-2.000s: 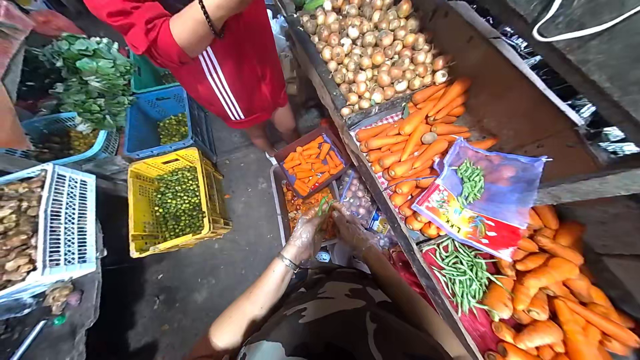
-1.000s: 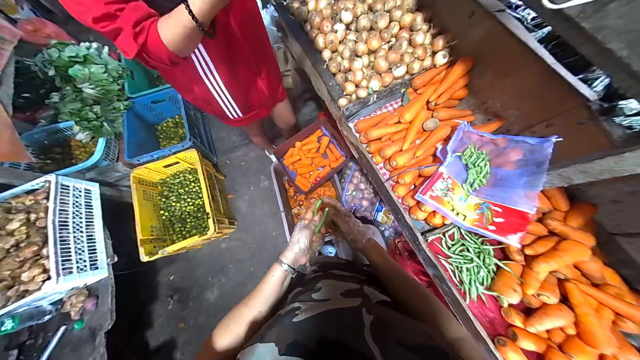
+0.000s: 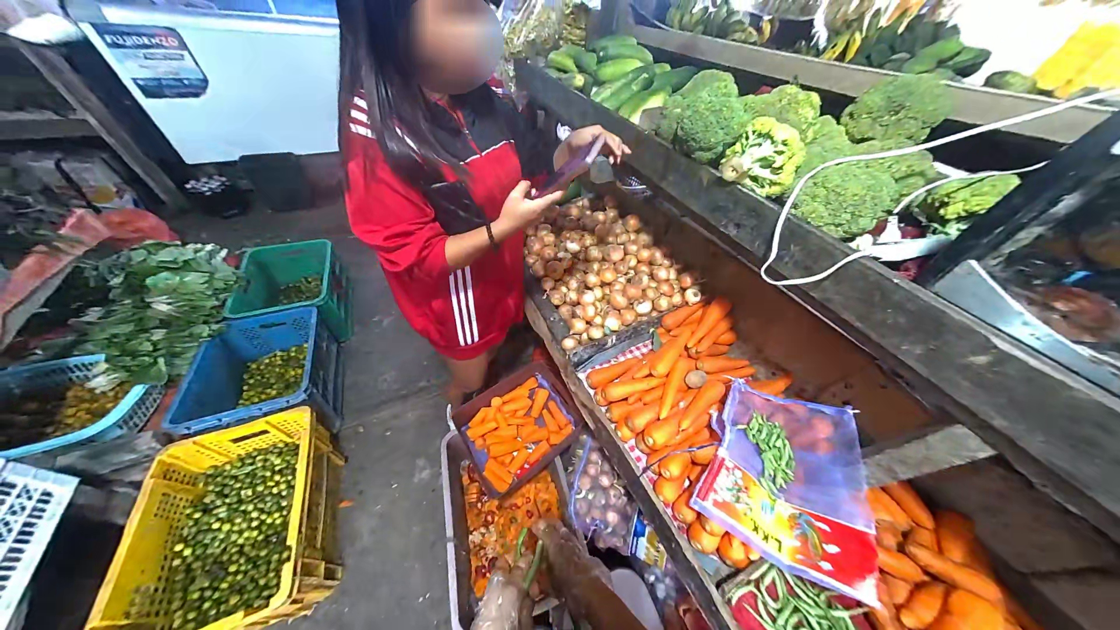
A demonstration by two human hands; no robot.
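At the bottom centre, my left hand (image 3: 501, 595) and my right hand (image 3: 564, 560), both in clear plastic gloves, are close together over a bin of chopped orange vegetable pieces (image 3: 499, 516). Green bean pods (image 3: 534, 564) stick up between them; my left fingers are closed on the pods, while the fingertips of my right hand are hard to make out. Just beyond, a tray of cut carrots (image 3: 525, 429) rests on the bin. More green beans (image 3: 774, 604) lie in the stall compartment at the lower right, and a small pile of beans (image 3: 772, 451) sits on a mesh bag (image 3: 818, 437).
A person in a red jacket (image 3: 490, 210) stands ahead, holding a phone (image 3: 570, 166). Yellow (image 3: 302, 507), blue (image 3: 197, 359) and green crates (image 3: 328, 271) line the left. The wooden stall on the right holds onions (image 3: 604, 271), whole carrots (image 3: 669, 394) and broccoli (image 3: 849, 197). A white cable (image 3: 787, 210) hangs there.
The view has tilted up, bringing the person's phone and the broccoli into sight. My hands stay close together over the bin.
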